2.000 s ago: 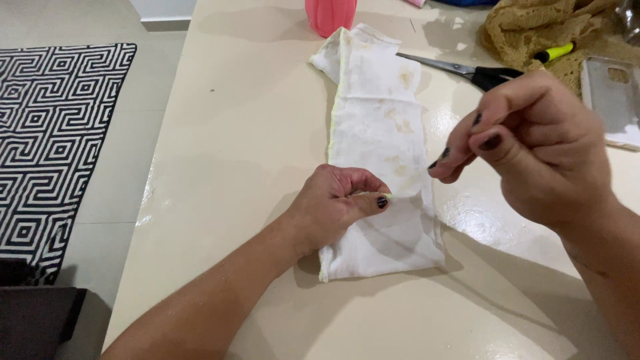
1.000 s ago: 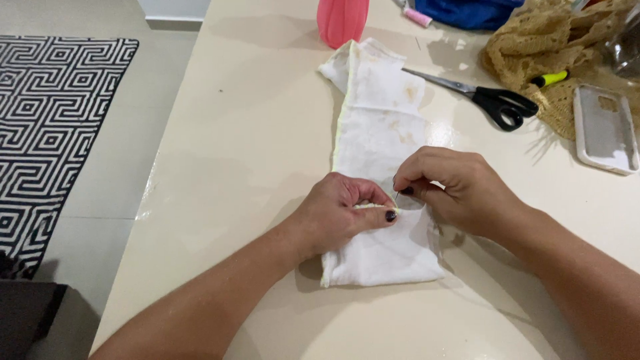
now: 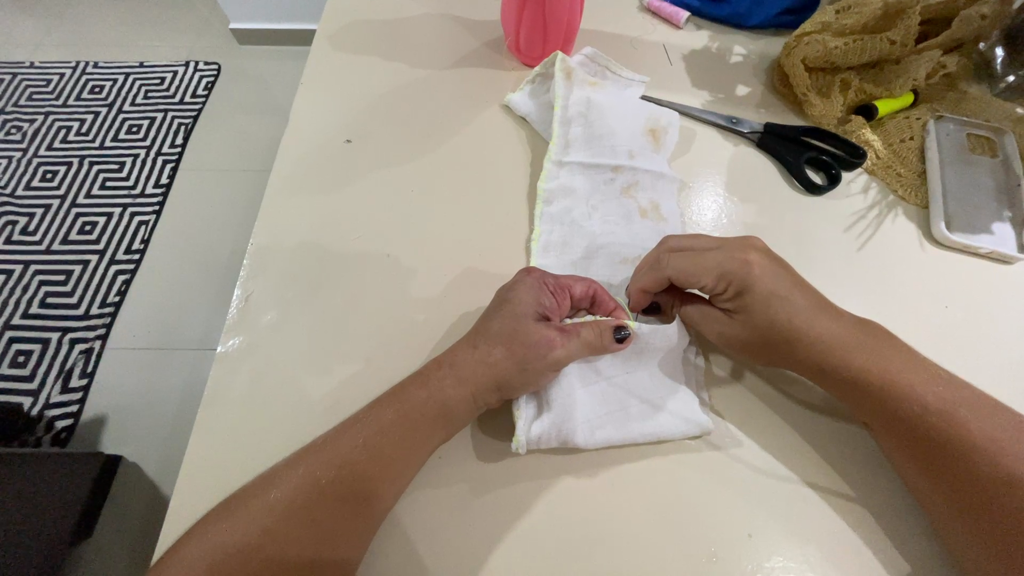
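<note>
A folded white cloth (image 3: pixel 608 208) with pale yellow edge stitching and brownish stains lies lengthwise on the cream table. My left hand (image 3: pixel 552 328) pinches a fold of its edge between thumb and fingers. Close beside those fingertips, my right hand (image 3: pixel 720 296) holds a thin sewing needle (image 3: pixel 636 317) at the pinched edge; a bit of thread shows there. The needle is mostly hidden by the fingers.
Black-handled scissors (image 3: pixel 768 136) lie right of the cloth's upper part, their tip near it. Beyond are a pink object (image 3: pixel 542 28), a pink thread spool (image 3: pixel 667 12) and blue fabric (image 3: pixel 756 10). At right are tan openwork fabric (image 3: pixel 856 56), a yellow-and-black object (image 3: pixel 888 106) and a phone case (image 3: pixel 974 188).
My right hand was raised to the right of the cloth two seconds ago and has come down to the pinched edge beside my left hand. My left hand keeps its pinch.
</note>
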